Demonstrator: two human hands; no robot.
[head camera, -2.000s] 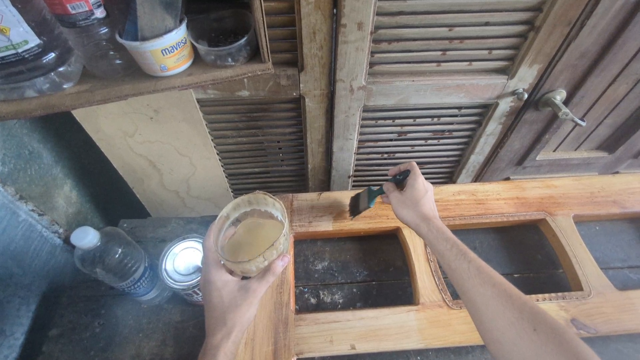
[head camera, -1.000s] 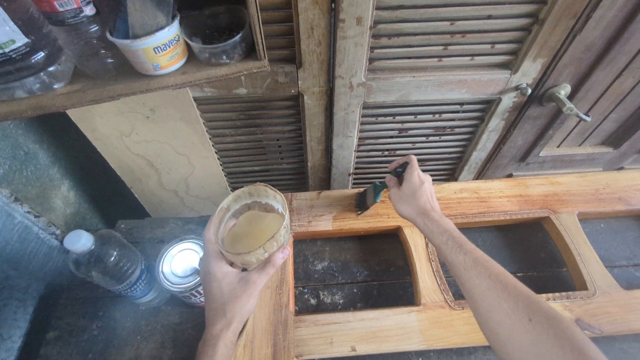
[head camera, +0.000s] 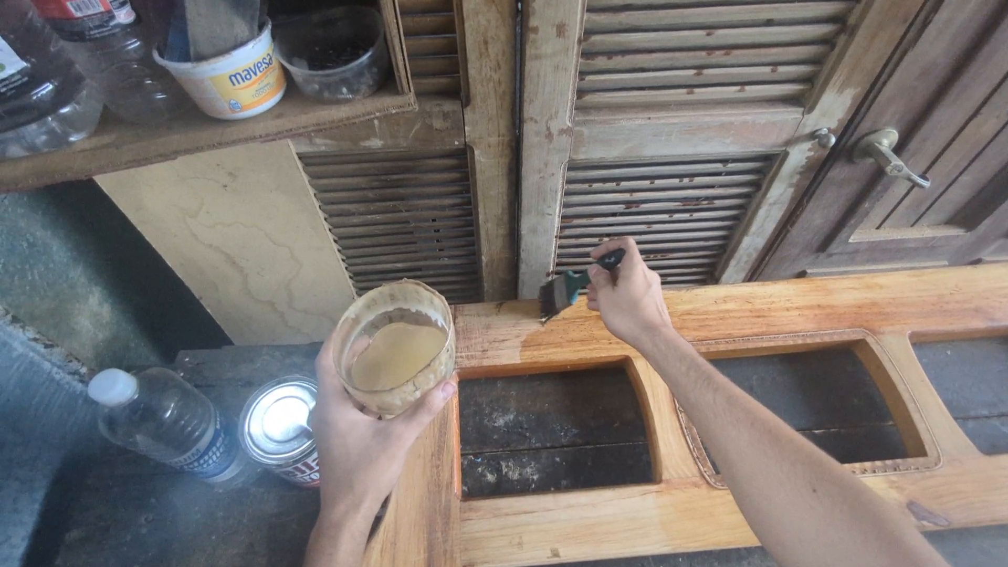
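Observation:
My left hand holds a round cup with yellowish liquid inside, near the left end of a wooden frame. In my right hand is a dark green-handled paintbrush, its dark bristles pointing down at the frame's back rail. Whether the bristle tips touch the wood, I cannot tell. Around them the rail shows a darker, wet-looking area beside a paler one. The frame has several openings with curved sides, and one is edged with a carved border.
Left of the cup stand a lidded metal can and a clear plastic bottle with a white cap. A shelf at upper left bears a white tub, a clear bowl and bottles. Louvered wooden doors stand behind the frame.
Over the last two seconds my right hand has shifted the brush slightly along the back rail, and its bristles now slant down to the left. The cup stays in my left hand.

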